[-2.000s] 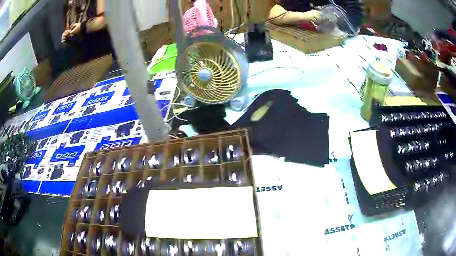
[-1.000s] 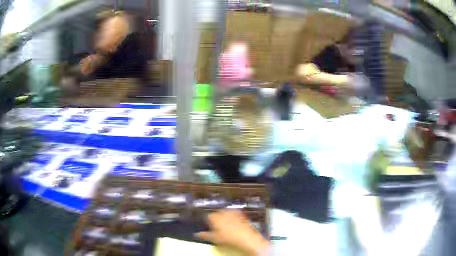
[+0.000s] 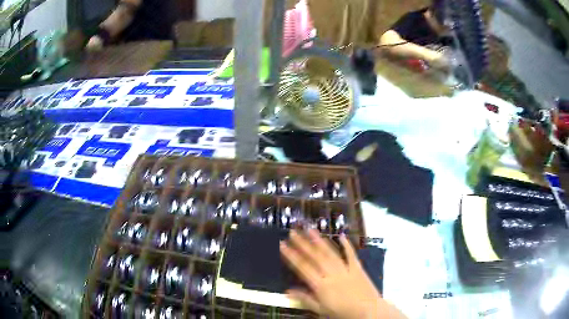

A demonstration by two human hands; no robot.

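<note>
A brown divided tray (image 3: 249, 167) holds glossy dark round parts (image 3: 187, 240) upright in its cells. A black sheet (image 3: 252, 255) with a cream edge at its left and bottom lies on the tray's right half. My bare right hand (image 3: 324, 274) comes in from the lower right and lies palm down, fingers spread, over the sheet's right side and the cells beside it. More black material (image 3: 375, 268) shows just right of the hand. What is under the palm is hidden. My left hand is not in view.
A fan (image 3: 315, 93) stands behind the tray, with black cloth (image 3: 399, 177) near it. At right are a yellow-green bottle (image 3: 488, 152), stacked black sheets (image 3: 477, 227) and a black parts tray (image 3: 527, 205). A metal post (image 3: 247, 81) rises behind the tray. People sit across the bench.
My right hand came into view and now lies spread over the sheet. The sheet, pale side up two seconds ago, now shows mostly black. The camera view has shifted.
</note>
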